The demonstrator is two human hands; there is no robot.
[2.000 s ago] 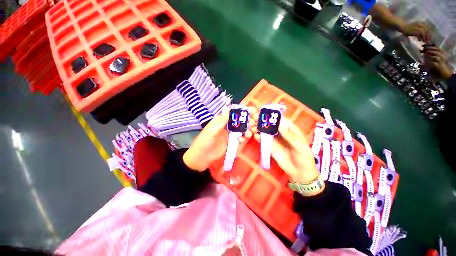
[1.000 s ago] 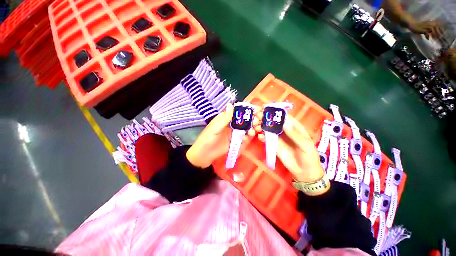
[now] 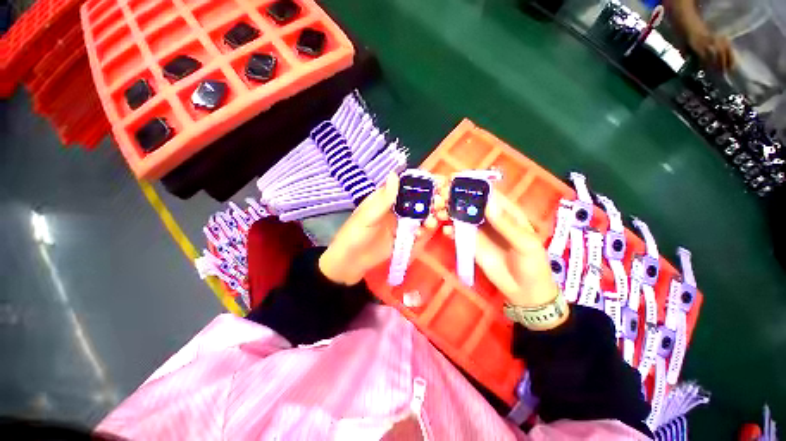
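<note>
My left hand [image 3: 358,241] holds a smartwatch [image 3: 414,197] upright, its pale lilac strap hanging down. My right hand [image 3: 517,254] holds a second smartwatch [image 3: 468,201] close beside it, its strap also hanging. Both square dark screens face me and show small light text with a blue round spot. The orange-red work tray [image 3: 452,313] lies under my hands. Its right part is covered with lilac watches [image 3: 616,246] lying face down. My fingers behind the watches are partly hidden.
A bundle of lilac straps [image 3: 323,164] lies left of the work tray. An orange-red tray [image 3: 202,73] with black watch heads stands upper left, stacked trays [image 3: 65,95] beyond it. A second watch pile [image 3: 226,245] is low at left. A person's hand [image 3: 712,46] is at upper right, near black parts.
Both watch screens have changed from coloured figures to small text with a blue spot. Both hands still hold the watches in about the same place. The other person's hand has moved.
</note>
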